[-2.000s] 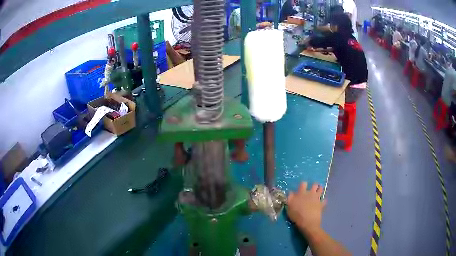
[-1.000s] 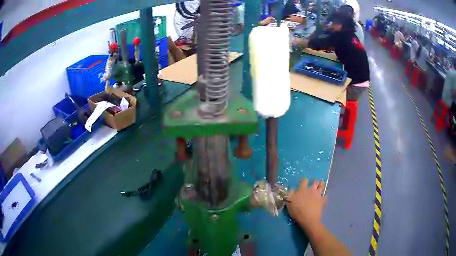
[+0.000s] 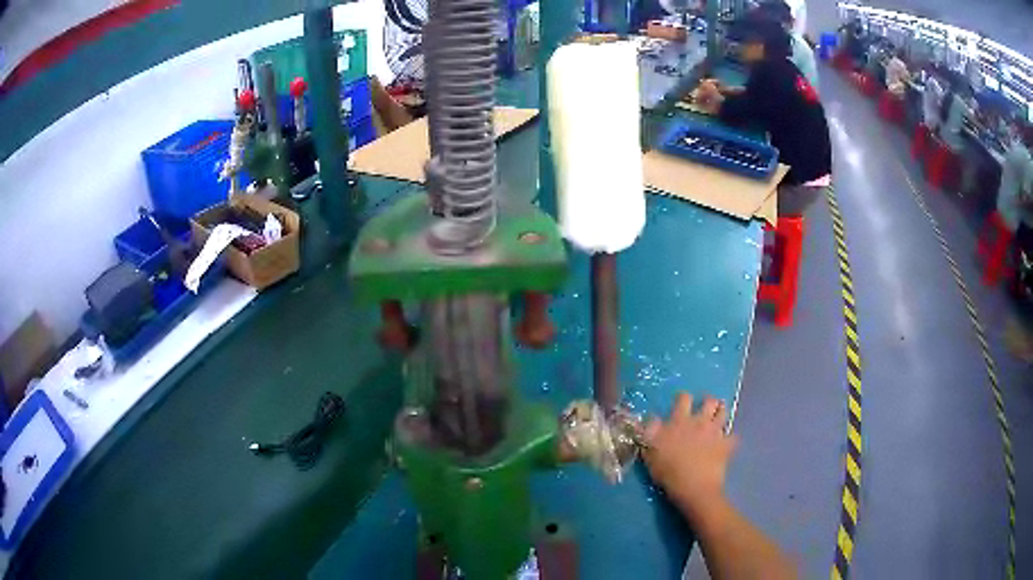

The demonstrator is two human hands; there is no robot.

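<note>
The green hand press point(image 3: 487, 499) stands upright in front of me, with a large grey coil spring point(image 3: 464, 136) on top. Its lever point(image 3: 607, 329) stands upright with a thick white padded grip point(image 3: 597, 147). The lever hub point(image 3: 598, 437) is wrapped in shiny clear film. My right hand point(image 3: 689, 455) rests on the bench mat just right of the hub, fingers apart, holding nothing visible. My left hand is not in view. A black cable bundle point(image 3: 312, 435) lies on the dark green strip left of the press. The press fixture is hidden.
An open cardboard box point(image 3: 267, 256) and blue bins point(image 3: 193, 165) stand at the left. A blue-rimmed tray point(image 3: 30, 462) is at the far left. A blue parts tray point(image 3: 718, 151) lies on cardboard ahead, beside a seated person in black point(image 3: 790, 125). A red stool point(image 3: 782, 272) stands beyond the bench edge.
The cable bundle has shifted left and nearer along the green strip. The view has shifted slightly. My right hand stays beside the hub and the lever stays upright.
</note>
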